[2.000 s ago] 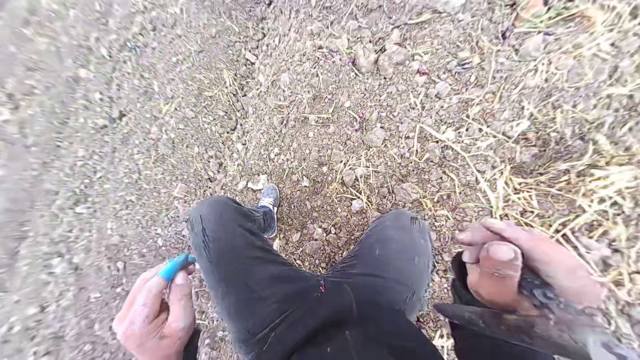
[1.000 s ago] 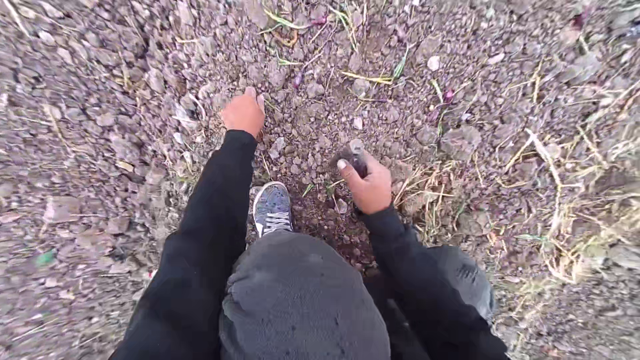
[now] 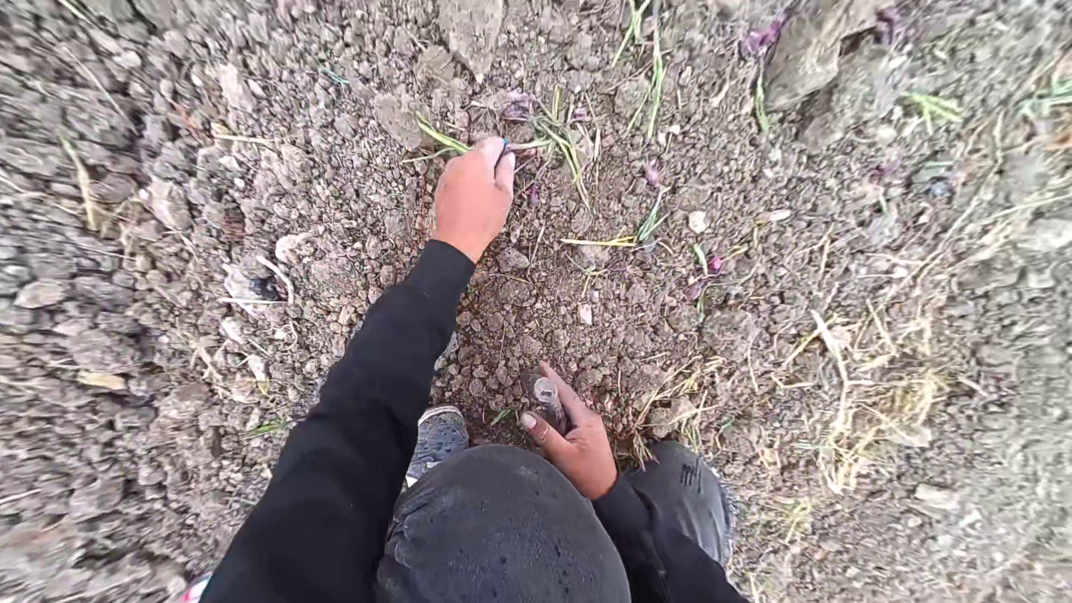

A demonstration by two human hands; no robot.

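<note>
My left hand (image 3: pixel 474 197) reaches forward over the soil, its fingertips closed on the stem of a small onion plant (image 3: pixel 529 145) with green and yellowing leaves. A speck of blue shows at those fingertips; what it belongs to is mostly hidden. Close to my knee, my right hand (image 3: pixel 571 431) is wrapped around a greyish cylindrical handle (image 3: pixel 548 400), whose round end faces up. The rest of that tool cannot be seen. Just beyond the left fingertips lies a purple onion bulb (image 3: pixel 517 105).
Cloddy, stony soil (image 3: pixel 335 209) surrounds me. More small purple onions (image 3: pixel 652 173) with green tops lie ahead and to the right. A large clod (image 3: pixel 808 63) is at the upper right, dry straw (image 3: pixel 888 394) at the right. My shoe (image 3: pixel 439 440) stands beside my bent knee.
From above my thighs, both hands have gone down to the ground as I crouched. Since one second ago my left hand has moved forward to the onion plant. The view has shifted strongly.
</note>
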